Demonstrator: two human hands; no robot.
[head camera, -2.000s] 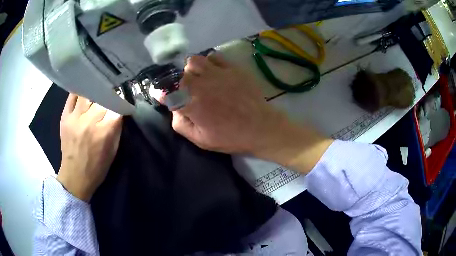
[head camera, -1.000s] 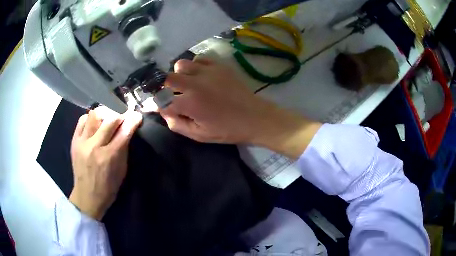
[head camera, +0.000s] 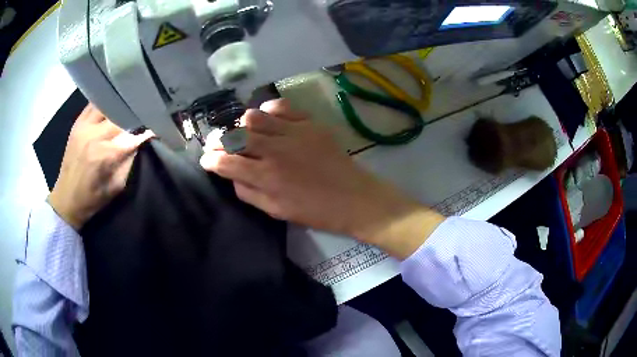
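Observation:
Black cloth (head camera: 188, 265) hangs from the machine bed over the table's front edge toward the lap. My left hand (head camera: 98, 164) pinches its upper edge left of the needle area, and the cloth is lifted in folds there. My right hand (head camera: 293, 167) is at the needle area with bent fingers, its fingertips beside the presser foot; whether they grip the cloth is hard to tell. The machine head (head camera: 293, 42), with a yellow warning triangle, stands above both hands. The needle is not clearly visible.
Scissors with green and yellow handles (head camera: 381, 111) lie right of my right hand. A brown brush (head camera: 513, 144) lies farther right. A printed ruler (head camera: 349, 261) runs along the table's front edge. A red tray (head camera: 606, 244) in a blue bin stands at the far right.
My left hand has moved left, away from the needle, drawing up the cloth edge. The cloth beneath is now bunched in folds. My right hand stays near the needle area.

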